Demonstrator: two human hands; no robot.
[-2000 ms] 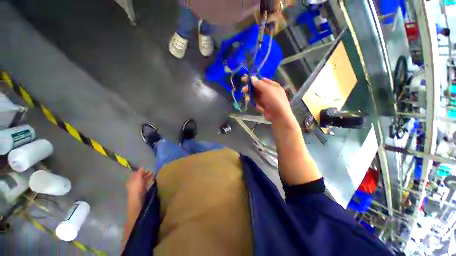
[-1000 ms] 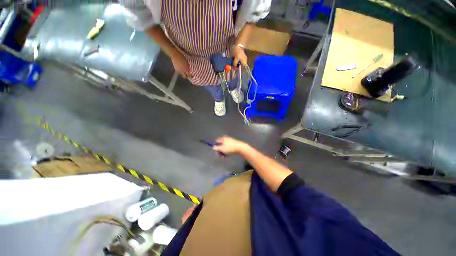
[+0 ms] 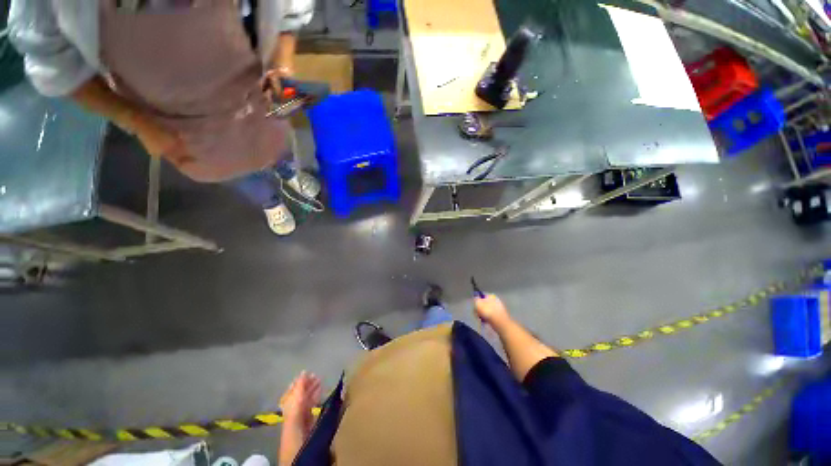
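Observation:
My right hand (image 3: 492, 311) is held out over the floor at the centre, closed on a small dark tool (image 3: 477, 288). The tool's thin tip points up and away; its kind is too small to tell. My left hand (image 3: 302, 395) hangs low at the left of my body, fingers apart, nothing seen in it, slightly blurred. Another person (image 3: 187, 91) stands at the upper left and holds a dark blue soldering gun (image 3: 304, 93) with an orange trigger. Part of the gun is hidden by that person's hand.
A blue stool (image 3: 357, 150) stands beside the person. The bench (image 3: 569, 109) bears a cardboard sheet (image 3: 446, 45), a black upright device (image 3: 507, 71) and open pliers (image 3: 487, 163). A small spool (image 3: 424, 243) lies on the floor. Another bench (image 3: 46, 155) is at left.
The view has swung so the person, stool and bench now appear further left. My right hand appears lower and still holds the tool. My left hand is now in clearer view.

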